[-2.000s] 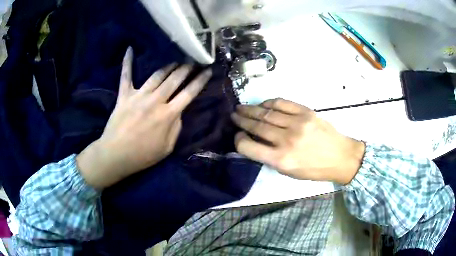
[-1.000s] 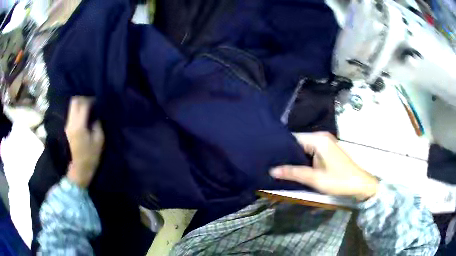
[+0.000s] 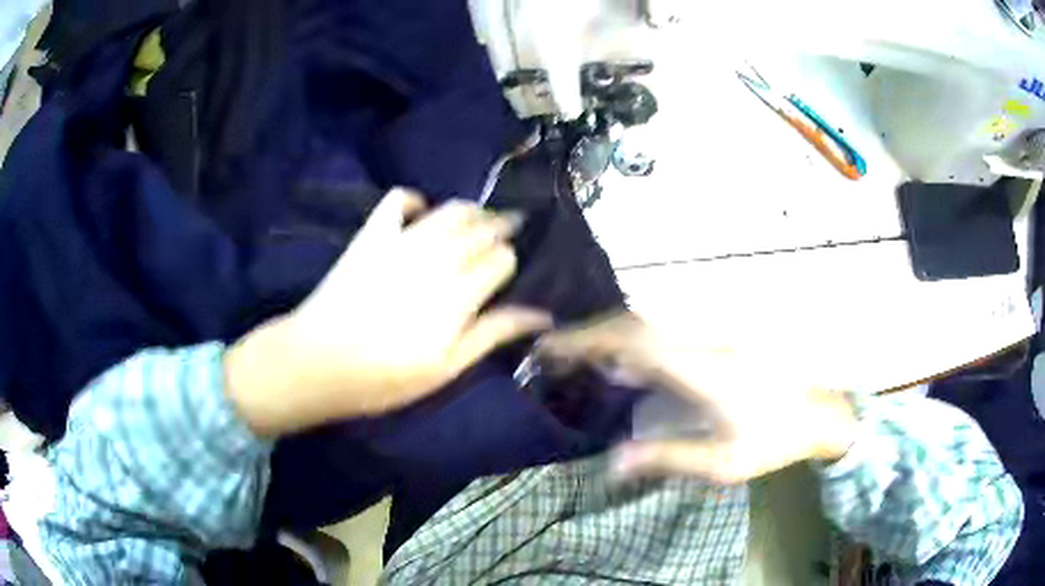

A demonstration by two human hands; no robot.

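The dark navy garment [image 3: 138, 252] covers the left side and runs under the sewing machine's presser foot area [image 3: 587, 126]. Blacker cloth [image 3: 550, 229] lies along its right edge. A whitish edge line shows near the foot and a small whitish bit by the fingers. My left hand [image 3: 395, 309] lies over the cloth with its fingers bent; whether it pinches the cloth is unclear. My right hand [image 3: 710, 406] is blurred at the cloth's lower right edge, fingers and thumb spread apart; its fingertips are near the black cloth, contact unclear.
Thread snips [image 3: 808, 128] with orange and teal handles lie on the white table [image 3: 733, 309] at the upper right. A black flat rectangle [image 3: 960, 231] lies right of them. The white machine body [image 3: 917, 92] spans the top right. The wearer's checked apron [image 3: 584, 532] is below the table edge.
The garment, lifted and spread across the view a second ago, is back lower at the left. My left hand has moved right onto the cloth near the machine. My right hand has left the navy fold it held.
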